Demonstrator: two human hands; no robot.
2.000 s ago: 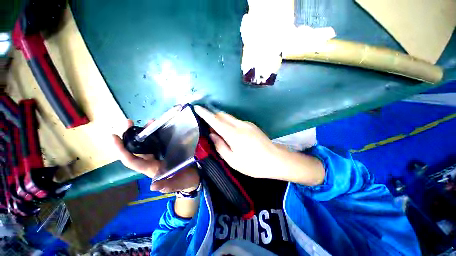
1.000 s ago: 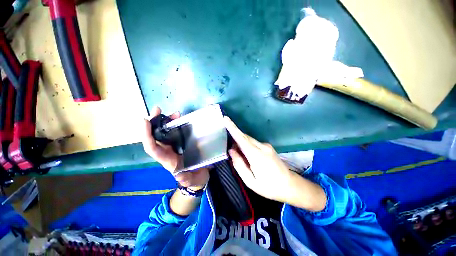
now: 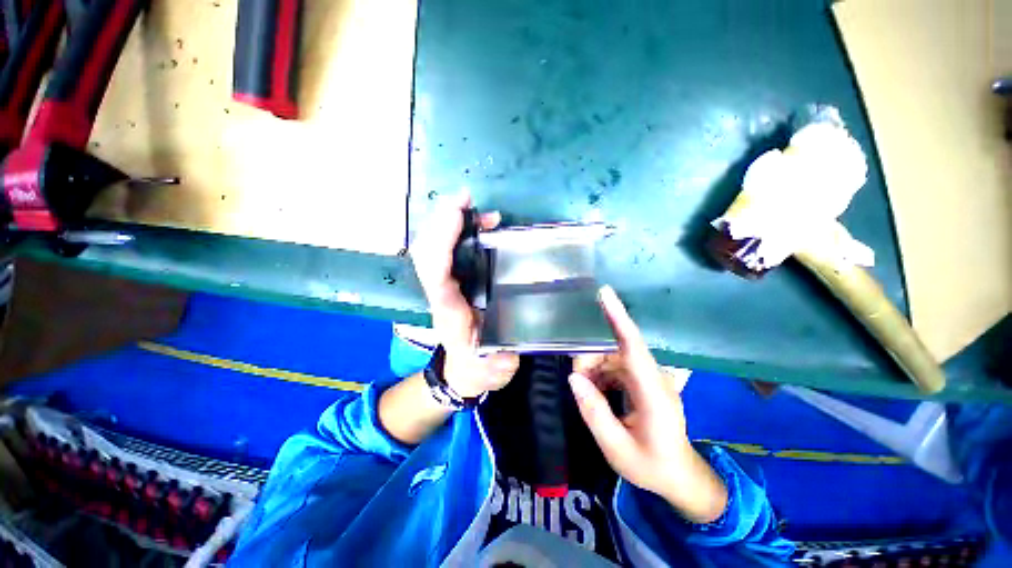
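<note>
A silver bent metal guard (image 3: 544, 291) faces up over the bench edge, its folded edges at top and bottom. My left hand (image 3: 453, 291) grips the black tool head (image 3: 473, 261) at the guard's left side. The tool's black ribbed handle with a red end (image 3: 549, 427) hangs below the guard toward my lap. My right hand (image 3: 638, 405) is at the guard's lower right corner, fingers apart, index fingertip at its right edge; it grips nothing visible. The part of the tool behind the guard is hidden.
A mallet with pale wrapped head (image 3: 805, 183) and yellowish handle lies on the green bench (image 3: 533, 111) at right. Red-and-black tools (image 3: 56, 166) lie on cardboard (image 3: 333, 166) at left. Another cardboard sheet (image 3: 932, 144) is at right. Racks of tools (image 3: 133, 488) stand near the floor.
The view has swung left, so the bench items appear farther right and lower. The guard has turned from tilted to nearly level and flat to view. My right hand has moved down, its fingers spreading.
</note>
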